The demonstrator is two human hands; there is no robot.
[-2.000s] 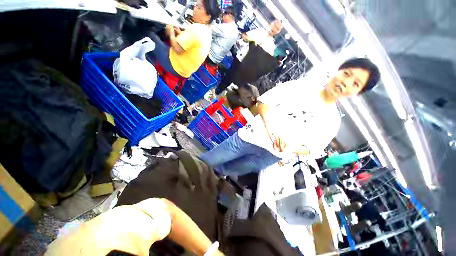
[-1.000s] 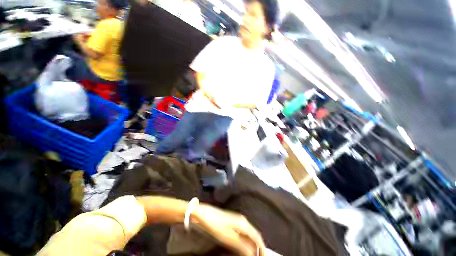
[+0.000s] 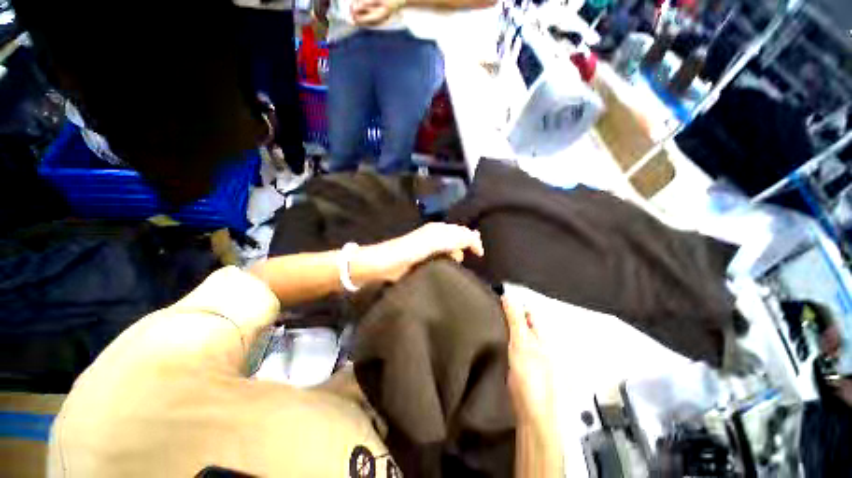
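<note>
A dark brown cloth piece (image 3: 434, 350) hangs in folds between my hands over the near edge of the white table. My left hand (image 3: 434, 250), with a pale band at the wrist, holds its top edge. My right hand (image 3: 525, 350) is at its right edge, with the thumb side against the cloth; its fingers are partly hidden. A larger dark brown panel (image 3: 598, 247) lies spread on the table (image 3: 584, 336) beyond. The overlock machine (image 3: 673, 420) is at the lower right, blurred.
More brown fabric (image 3: 346, 215) is heaped left of the table. A white lockstitch machine (image 3: 556, 110) stands further along. A person (image 3: 378, 89) stands beyond the heap. A dark cloth (image 3: 154, 84) hangs at upper left, over a blue crate (image 3: 103, 187).
My view has turned down and right. My right hand has come into view at the cloth, and the smaller brown piece now hangs raised between my hands. The dark cloth at upper left is nearer.
</note>
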